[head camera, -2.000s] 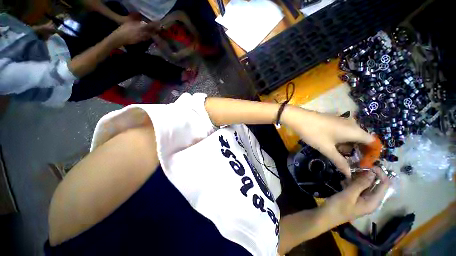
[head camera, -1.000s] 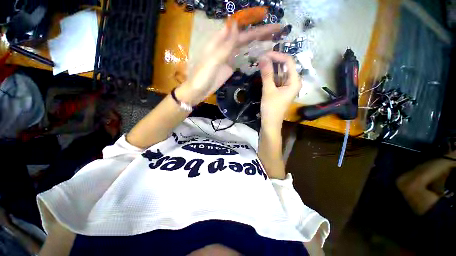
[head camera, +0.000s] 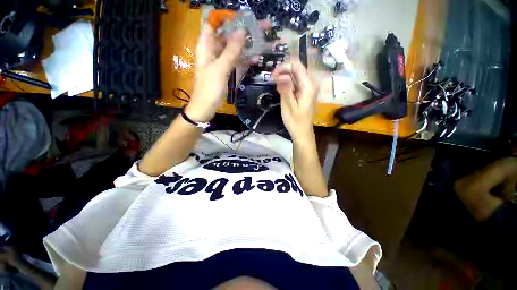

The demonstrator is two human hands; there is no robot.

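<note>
My left hand (head camera: 212, 71) is raised at the upper centre, with a short orange-handled tool (head camera: 222, 16) in it. A blurred grey piece (head camera: 249, 28) shows at its fingers; its grip is unclear. My right hand (head camera: 296, 93) is beside it, fingers curled and blurred; I cannot tell whether it holds anything. The black round camera housing (head camera: 255, 102) lies between my forearms, its round end towards me, with a thin wire coming from it. A flat black side arm (head camera: 303, 50) stands out beyond my right fingers.
Lens modules (head camera: 292, 20) are heaped behind the housing. A black glue gun (head camera: 391, 76) with a glue stick (head camera: 393, 148) lies right, beside tangled wired parts (head camera: 445, 105). A black parts tray (head camera: 129, 51) and white paper (head camera: 69, 59) are left. Another person's hand (head camera: 484, 187) shows far right.
The view has swung round to face the bench. My left hand has moved left with the orange tool, and a grey piece now shows there. My right hand has drawn slightly left, uncovering more housing.
</note>
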